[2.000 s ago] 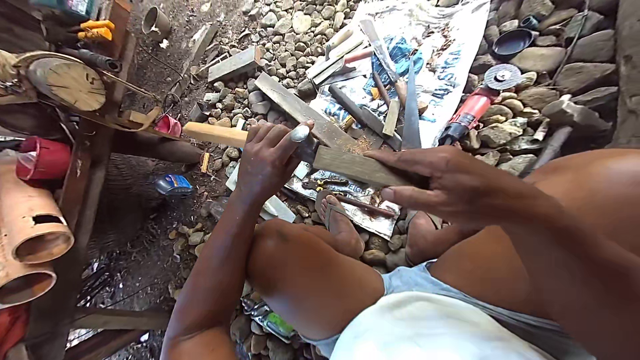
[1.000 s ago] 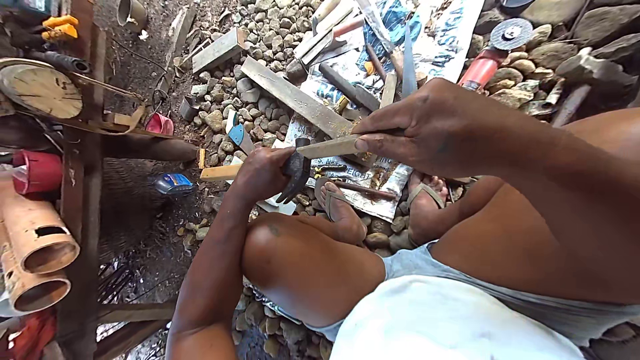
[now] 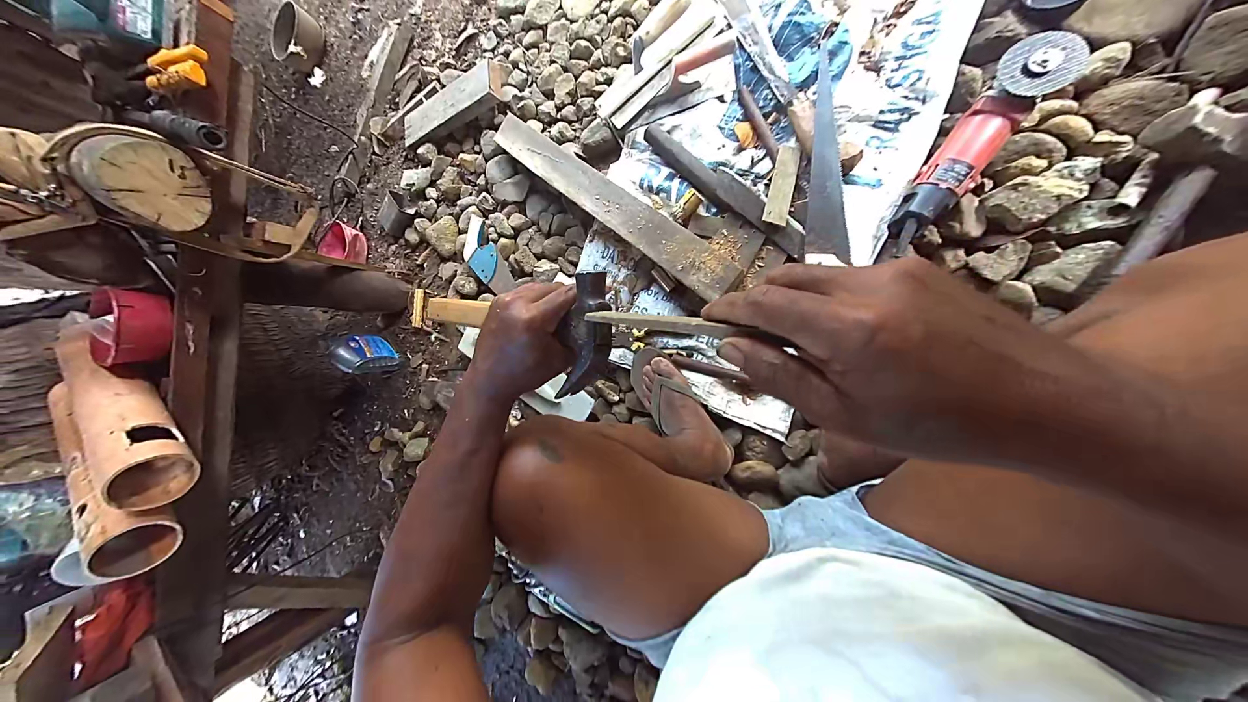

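Observation:
My left hand point(image 3: 524, 336) is closed around a claw hammer near its head; the dark head point(image 3: 589, 334) shows beside my fingers, and the pale wooden handle point(image 3: 456, 311) sticks out to the left. My right hand point(image 3: 829, 341) grips a thin flat piece of wood point(image 3: 673, 323), seen edge-on, with its left end at the hammer head. Whether the two touch is not clear. Beyond the hands, a wooden board point(image 3: 624, 210) with sawdust on it lies on the stones. A handsaw blade point(image 3: 826, 161) lies on a printed white sack point(image 3: 916, 78) to its right.
A red angle grinder point(image 3: 965, 146) lies on stones at the right, near a hammer with a wooden handle point(image 3: 1165, 219). A wooden bench beam point(image 3: 200, 390) runs down the left, beside orange pipes point(image 3: 136, 429). A blue-handled tool point(image 3: 481, 261) and a wooden block point(image 3: 455, 102) lie on the pebbles.
The wood piece in my right hand showed its broad face two seconds ago and is now edge-on. The hammer head has turned so that its claw shows.

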